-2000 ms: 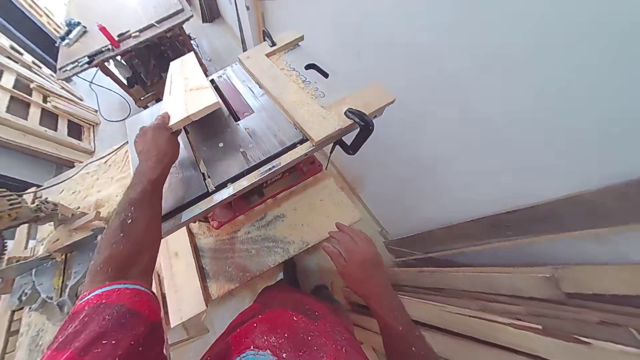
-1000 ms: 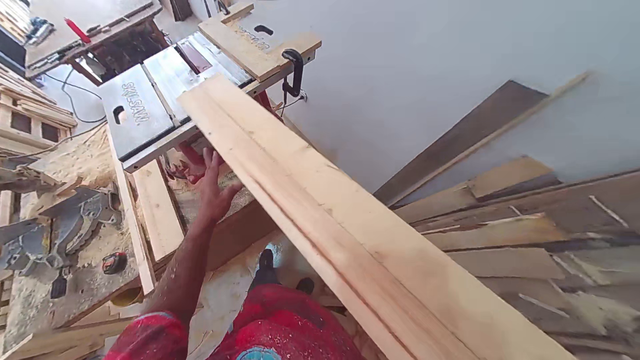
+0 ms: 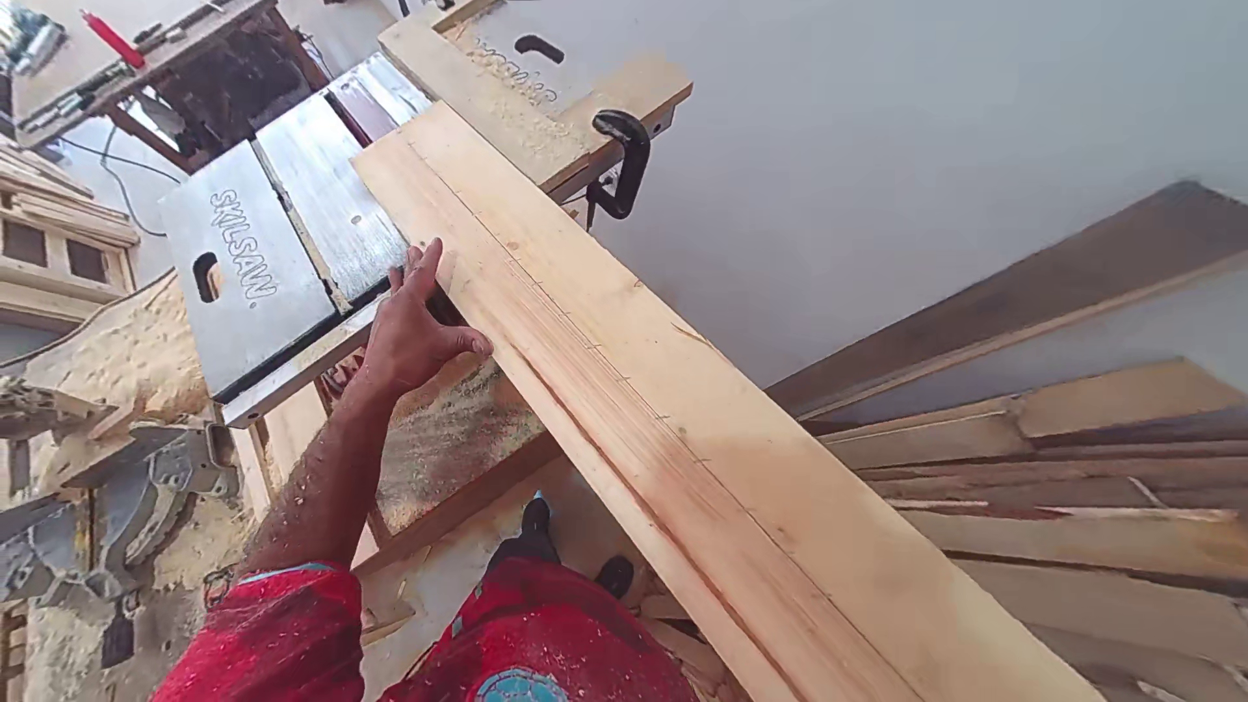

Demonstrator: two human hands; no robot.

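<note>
A long wooden board (image 3: 624, 370) with a pencil line and short cross marks lies with its far end on the metal top of a Skilsaw table saw (image 3: 244, 263). Its far end is beside the wooden fence (image 3: 487, 107), which a black C-clamp (image 3: 629, 161) holds. From there the board slants down to the lower right, out of view. My left hand (image 3: 414, 327) is at the saw's front edge, fingers spread, fingertips against the board's left edge. Whether it grips the board is unclear. My right hand is not in view.
A miter saw (image 3: 127, 517) and sawdust are at the lower left. Several boards (image 3: 1072, 517) are stacked at the right, with a dark board (image 3: 1024, 292) leaning on the wall. A workbench (image 3: 185, 49) stands behind the saw, and a power cord (image 3: 122, 185) runs along the floor.
Two seconds ago my left hand held a short wood piece over the saw; that piece is gone from view. The long board came in by one second ago, and its end now reaches farther onto the saw.
</note>
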